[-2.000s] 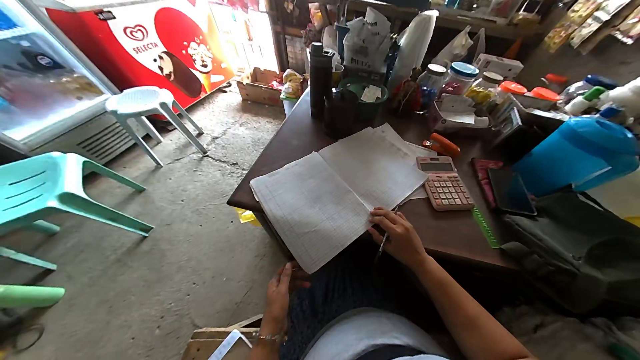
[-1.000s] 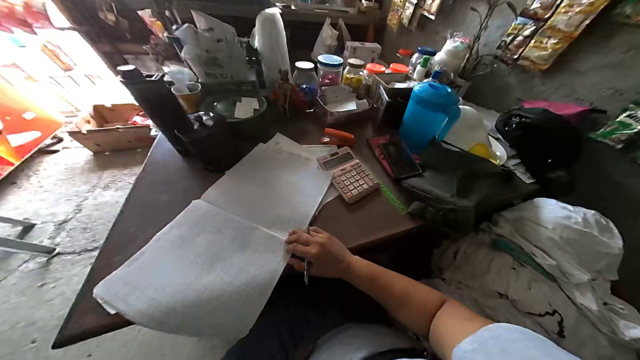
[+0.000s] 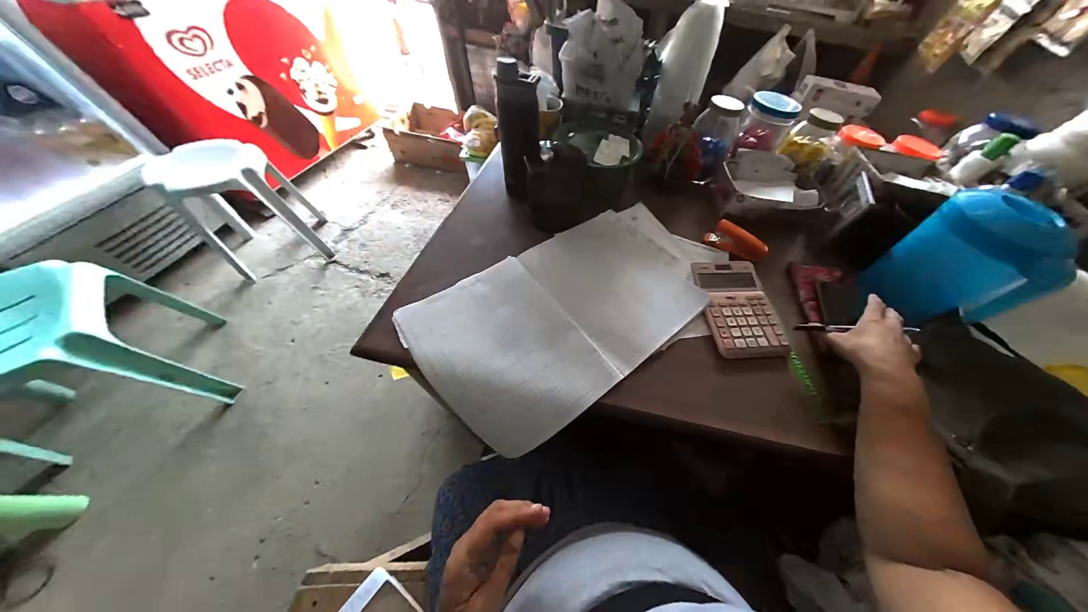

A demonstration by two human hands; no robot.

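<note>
An open notebook with lined pages point(image 3: 552, 331) lies at the table's near edge, its left page overhanging. My right hand point(image 3: 880, 340) has a pen point(image 3: 816, 327) in its fingers and reaches over a dark phone-like device in a red case point(image 3: 812, 285), beside the blue plastic jug point(image 3: 969, 246). Whether it touches the device I cannot tell. A pink calculator point(image 3: 741, 310) lies between the notebook and that hand, with a green ruler-like strip point(image 3: 801, 374) near it. My left hand point(image 3: 489, 552) is above my lap, fingers apart, holding nothing.
On the brown table point(image 3: 450, 246) are a black tumbler point(image 3: 517, 127), a green bowl point(image 3: 616, 157), an orange stapler-like object point(image 3: 739, 240) and lidded jars point(image 3: 769, 119). A dark bag point(image 3: 1011, 408) lies at the right. Plastic stools point(image 3: 212, 161) and a red-fronted freezer point(image 3: 280, 76) stand left.
My right hand has moved right with the pen, from the notebook's edge past the calculator to the dark device. The view has swung right and back left.
</note>
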